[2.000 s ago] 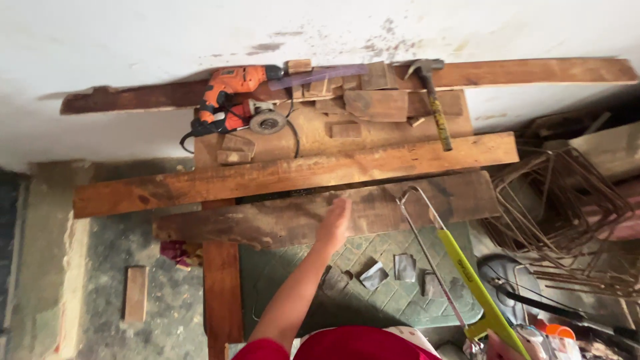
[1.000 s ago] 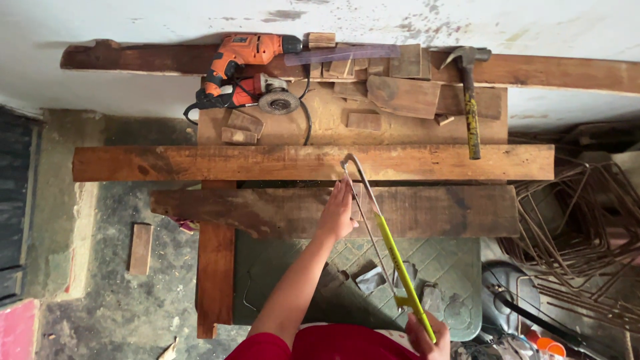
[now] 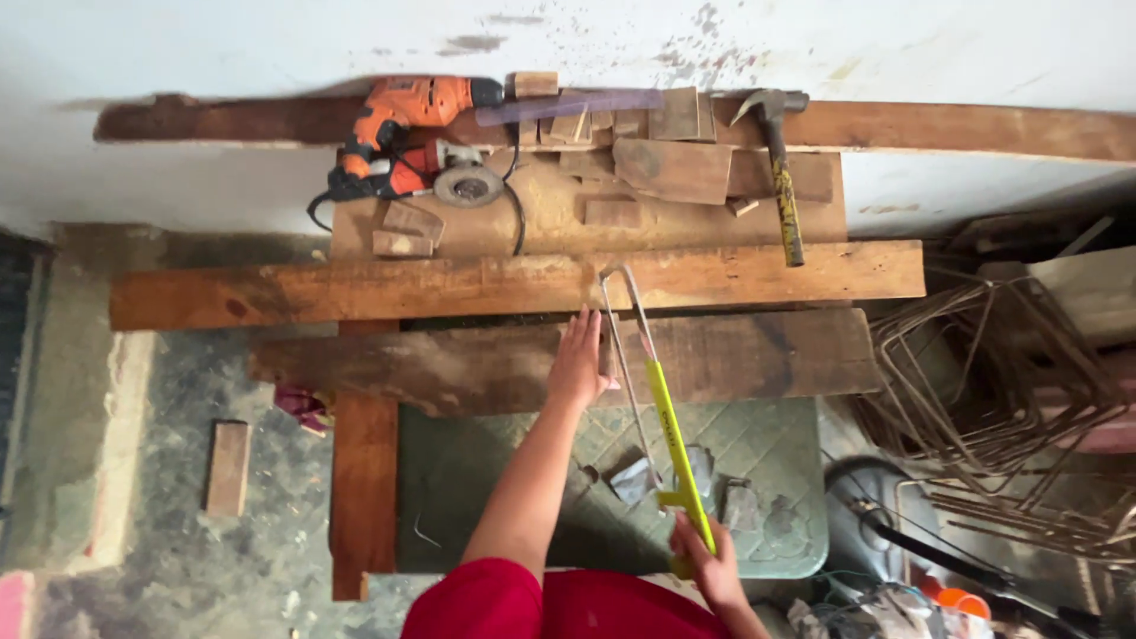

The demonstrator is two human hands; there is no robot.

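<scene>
My right hand [image 3: 706, 555] grips the handle of a yellow-green hacksaw [image 3: 672, 426] with its thin blade on the left side. The saw's front end lies over the lighter wooden plank [image 3: 426, 288], and its blade crosses the dark weathered board [image 3: 745, 355]. Just left of the blade, my left hand [image 3: 581, 359] presses on the dark board, fingers pointing away from me. A small wooden strip [image 3: 609, 346] shows between that hand and the blade, partly hidden. Whether the teeth touch wood cannot be told.
Along the wall lie an orange power drill [image 3: 417, 105], an angle grinder [image 3: 461, 182], wood offcuts [image 3: 672, 169] and a claw hammer [image 3: 783, 186] reaching over the lighter plank. Beneath is a green plastic table [image 3: 763, 559]. Bent metal rods [image 3: 958, 373] crowd the right side; a wood block [image 3: 229, 468] lies on the floor.
The hacksaw, first held to the right of my left hand, has come left beside it. My left hand stays on the dark board. The view has shifted.
</scene>
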